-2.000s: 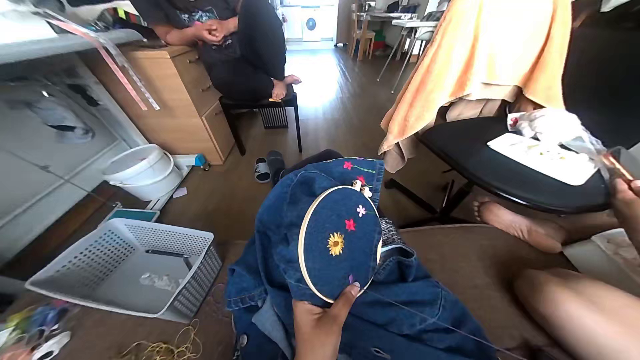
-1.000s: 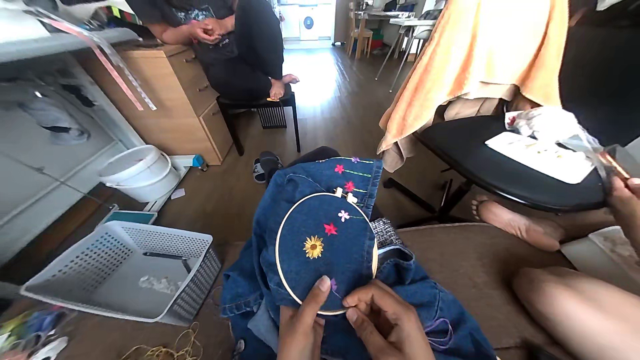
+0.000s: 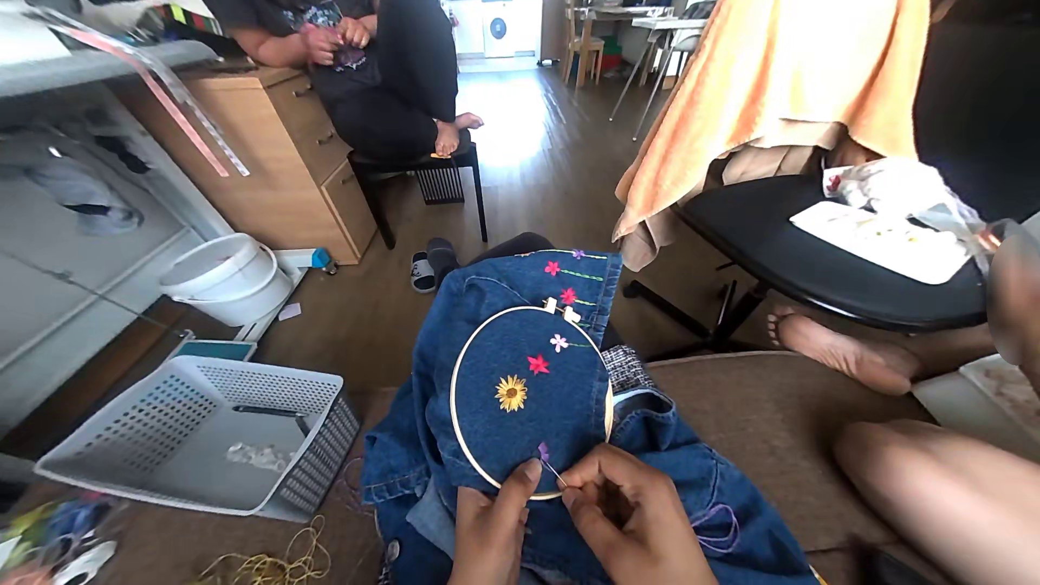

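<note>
A blue denim garment [image 3: 455,325] lies over my lap, with part of it stretched in a round embroidery hoop [image 3: 457,418]. My left hand [image 3: 502,512] grips the hoop's lower edge, thumb on top and fingers hidden beneath. Between thumb and forefinger my right hand [image 3: 626,508] pinches a needle [image 3: 554,471] at a small purple stitched patch [image 3: 543,450]. A yellow embroidered flower [image 3: 511,393] and a red one [image 3: 538,363] show inside the hoop. Loose purple thread [image 3: 719,528] lies on the denim right of my right hand.
A grey perforated basket [image 3: 325,431] stands at left, near tangled yellow thread [image 3: 284,561]. Behind it is a white bucket [image 3: 231,276]. A person [image 3: 382,73] sits ahead on a black chair. At right, a black office chair [image 3: 747,236] holds a white tray [image 3: 881,244]; another person's bare leg is close by.
My right hand, out of clear view two seconds ago, has come to the hoop's lower edge beside my left thumb. The needle now shows at the purple stitches.
</note>
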